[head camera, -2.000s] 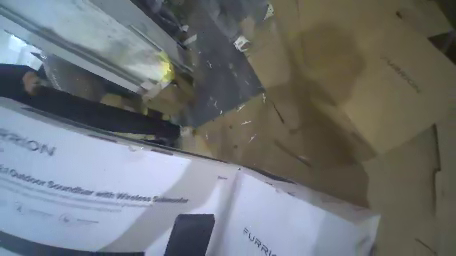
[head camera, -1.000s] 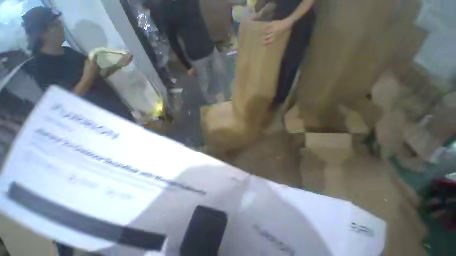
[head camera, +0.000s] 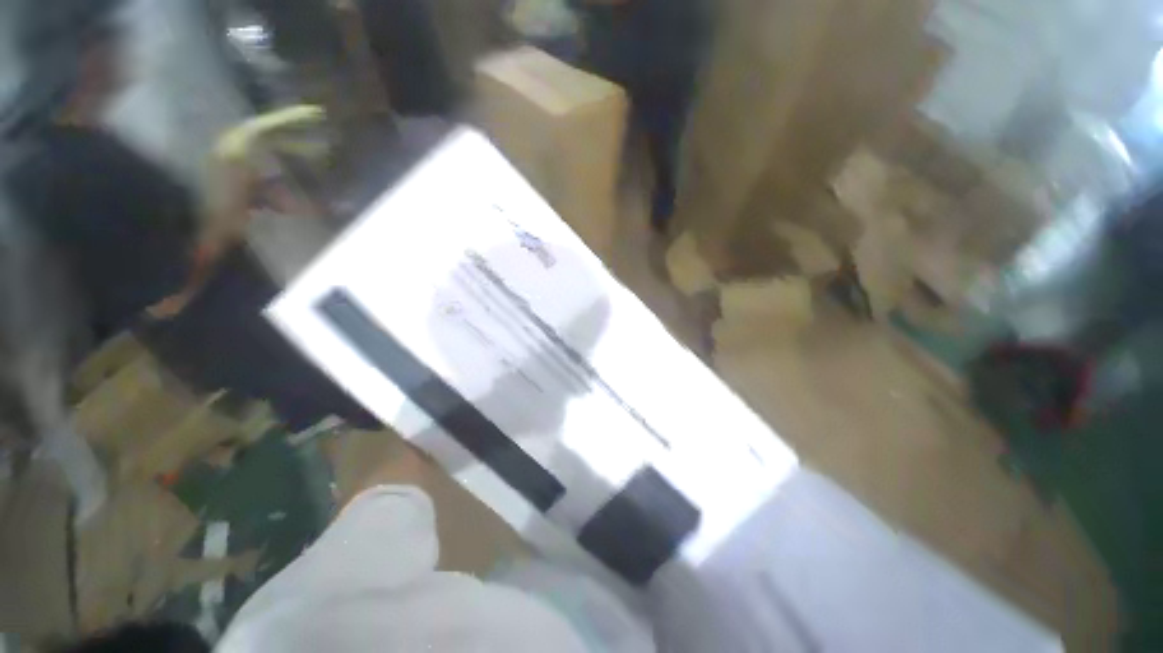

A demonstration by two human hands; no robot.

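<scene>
The white retail box (head camera: 548, 370), with blurred black print, a black bar and a black square speaker picture, is tilted in front of me and runs off the lower right edge. My left hand (head camera: 395, 587), in a white glove and blurred, is at the box's lower edge, thumb up and fingers partly hidden; it appears to grip the box. My right hand is not in view.
A person in dark clothes (head camera: 102, 217) is at the left. A brown carton (head camera: 555, 121) stands behind the box. Flat cardboard (head camera: 880, 408) lies on the green floor (head camera: 1103, 510) at the right. A red and dark object (head camera: 1039, 383) is there, blurred.
The white box has turned to a steeper slant, its upper end moving right, and more of its lower edge shows. My gloved left hand has come into view at the bottom.
</scene>
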